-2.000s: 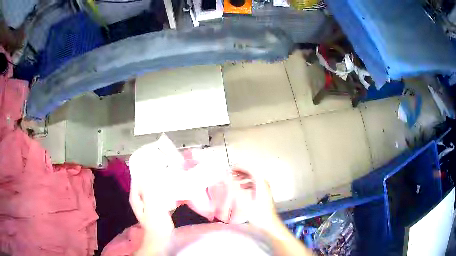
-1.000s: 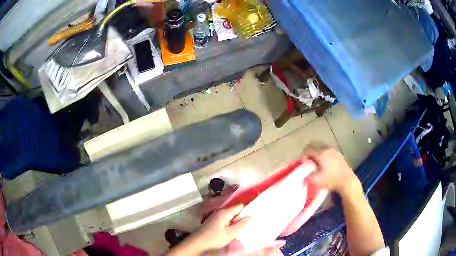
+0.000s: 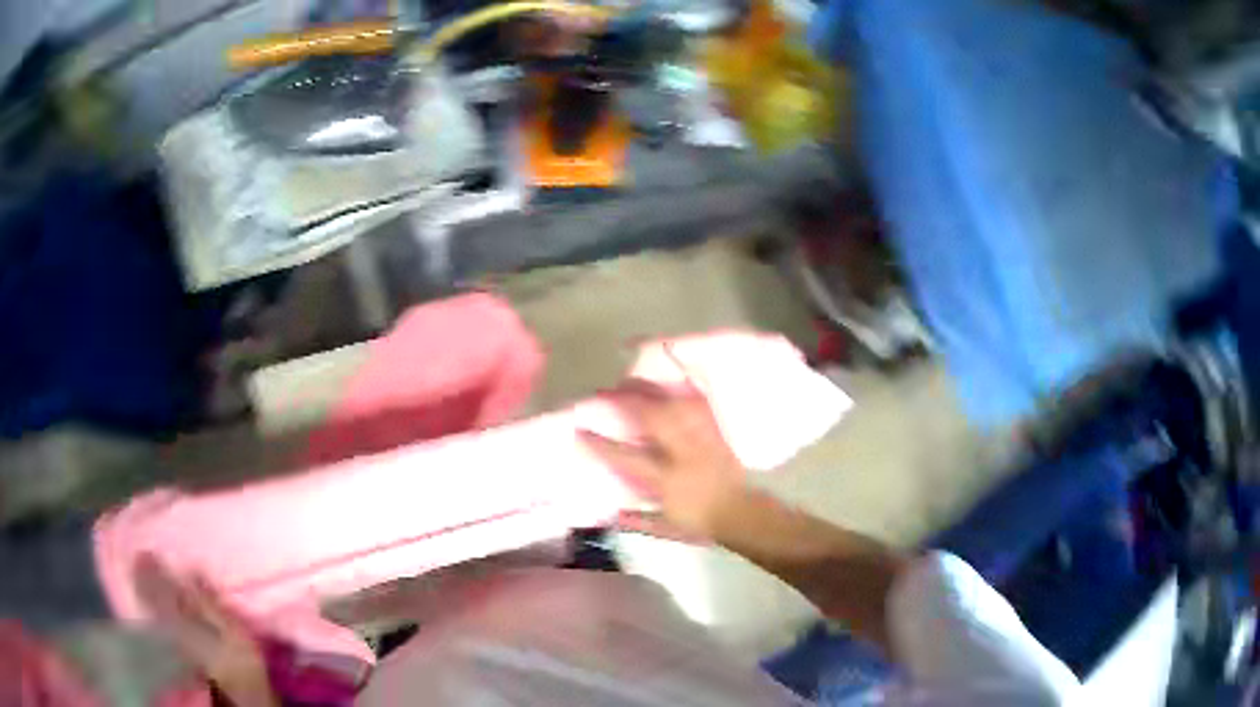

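The salmon-pink garment piece (image 3: 415, 518) is stretched lengthwise over the padded board, which it mostly hides; much of it looks white under glare. Part of the pink cloth hangs beyond the board's far side. My right hand (image 3: 677, 463) lies spread on the cloth near its right end. My left hand (image 3: 214, 635) is at the left end, blurred and low in the picture, against the cloth; its fingers are not clear. The steam iron (image 3: 332, 118) sits on its light rest (image 3: 228, 207) on the far ledge, its yellow handle at the back.
An orange patch (image 3: 578, 155) with a dark bottle stands on the grey ledge (image 3: 663, 200). A blue cover (image 3: 1036, 207) is at far right. Dark blue crates show at left (image 3: 83, 304) and right (image 3: 1023, 539). Magenta cloth (image 3: 311, 673) lies at lower left. The view is blurred.
The pink piece has moved from between my hands at lower right onto the bare grey board. My left hand has moved far left; my right hand has moved left onto the cloth.
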